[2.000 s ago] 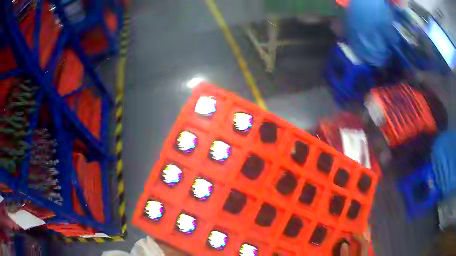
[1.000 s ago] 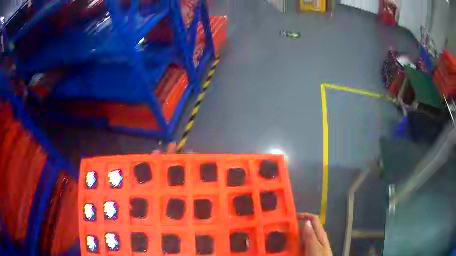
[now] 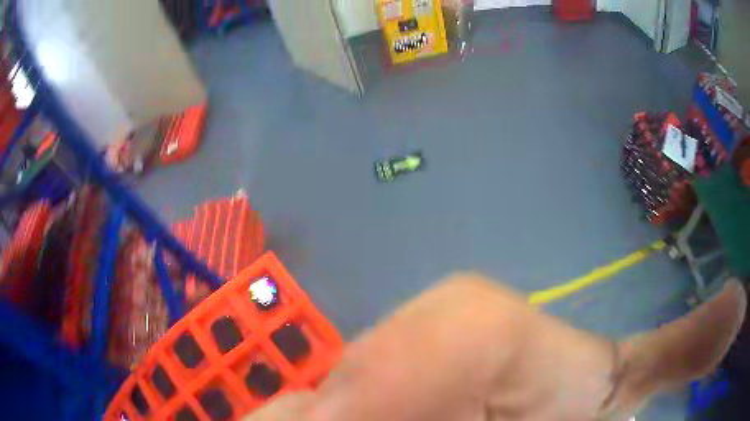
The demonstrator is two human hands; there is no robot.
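An orange-red pocket tray [image 3: 234, 362] is at the lower left, tilted and cut off by the bottom edge. Its pockets hold dark rounded-square units [image 3: 289, 341]; one unit near the top corner shows a bright glowing face [image 3: 263, 290]. A bare hand, apparently my right hand [image 3: 493, 353], is large, blurred and close to the camera at the bottom centre, with one digit pointing right. It overlaps the tray's right side; whether it grips the tray cannot be told. My left hand is not in view.
A blue rack frame [image 3: 123, 197] runs along the left, close to the tray. Stacked orange-red trays [image 3: 222, 234] stand behind it. A green-topped bench [image 3: 732, 218] and stacked red trays [image 3: 658, 168] are at the right. A yellow line [image 3: 600, 273] marks the grey floor.
The view has turned and shows another part of the floor. The tray has shifted from the centre to the lower left and tilted. A bare hand now looms large at the bottom centre.
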